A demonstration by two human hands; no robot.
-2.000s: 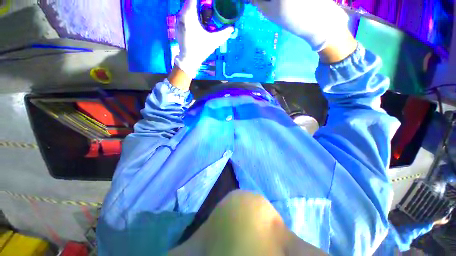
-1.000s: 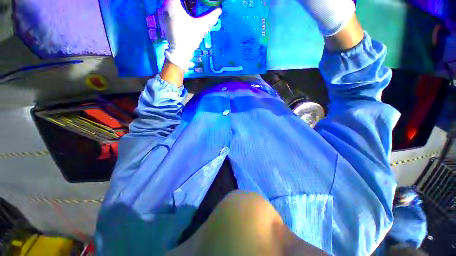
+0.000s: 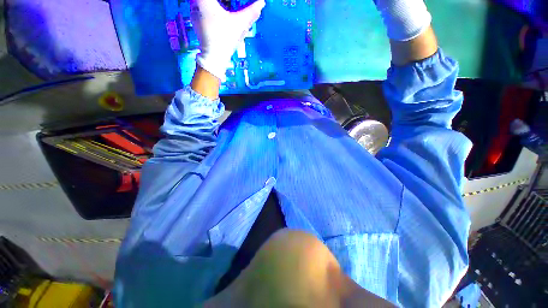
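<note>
A printed circuit board (image 3: 276, 54), blue-cyan with a pale hook-shaped track, lies on the bench and is cut off by the top edge. My left hand (image 3: 221, 30), in a white glove, is over the board's left part. Something dark shows between its thumb and fingers at the top edge; its fingertips are cut off, so I cannot tell if it grips it. My right hand (image 3: 405, 18), in a white glove, is beyond the board's right side. Only its wrist and heel show; the fingers are out of the picture.
A teal mat (image 3: 354, 51) lies right of the board. A black bin (image 3: 78, 192) with red pieces and yellowish strips is left of my lap; another dark bin (image 3: 511, 135) is at the right. A round metal disc (image 3: 369, 136) is below the bench edge. Black racks (image 3: 517, 240) stand lower right.
The board and my left hand sit higher and further left in view; the green ring seen earlier has left the picture. My right hand has moved up and right, its fingers now out of view.
</note>
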